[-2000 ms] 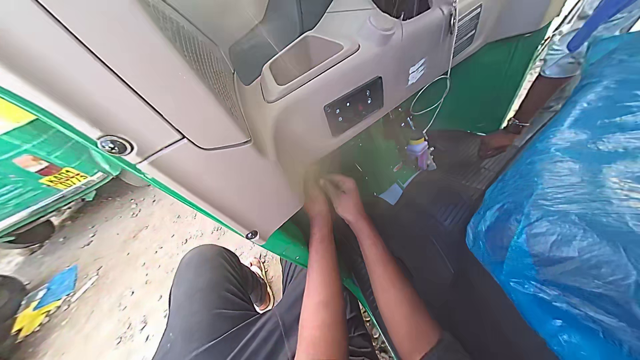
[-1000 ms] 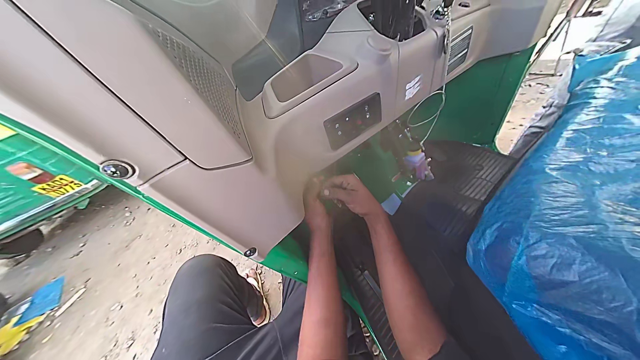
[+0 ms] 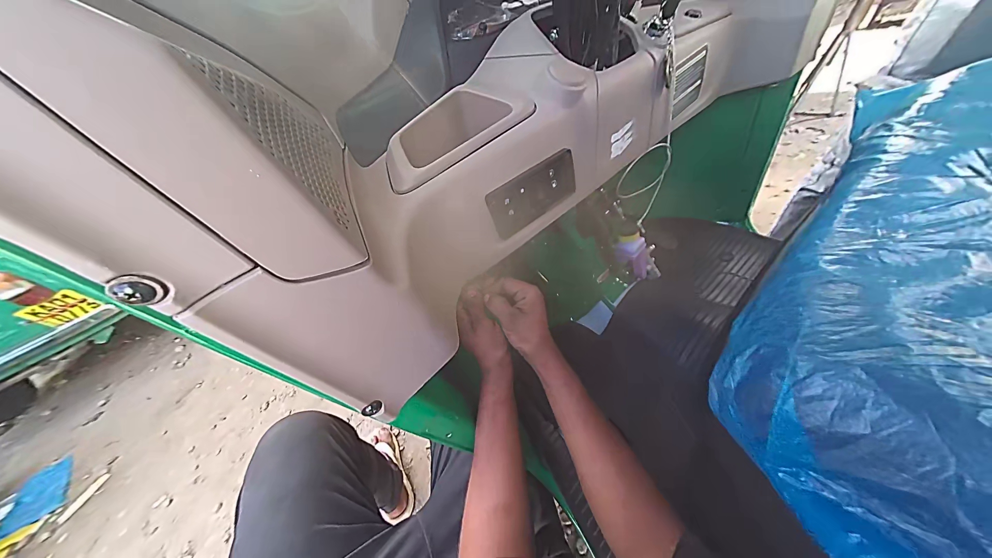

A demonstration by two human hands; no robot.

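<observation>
Under the lower edge of a beige plastic dashboard panel (image 3: pixel 434 232), my left hand (image 3: pixel 482 329) and my right hand (image 3: pixel 523 314) meet with bent fingers and touching fingertips. Whatever lies between the fingertips is too small and blurred to make out. Right above the hands, the panel carries a dark switch plate (image 3: pixel 531 194). To their right, a yellow and purple item (image 3: pixel 634 252) hangs beneath the dashboard near a looped pale cord (image 3: pixel 659 182). A small pale piece (image 3: pixel 595 318) lies beside the dark floor.
A seat wrapped in blue plastic sheeting (image 3: pixel 868 333) fills the right side. The black ribbed floor mat (image 3: pixel 721 267) lies between it and the green body panel (image 3: pixel 713 170). At the left, another green vehicle (image 3: pixel 46 333) stands on dirt ground. A sandalled foot (image 3: pixel 395 473) rests below.
Another person's hand and arm, near the floor mat at the right two seconds ago, are out of view. My two hands stay together at the panel's lower edge.
</observation>
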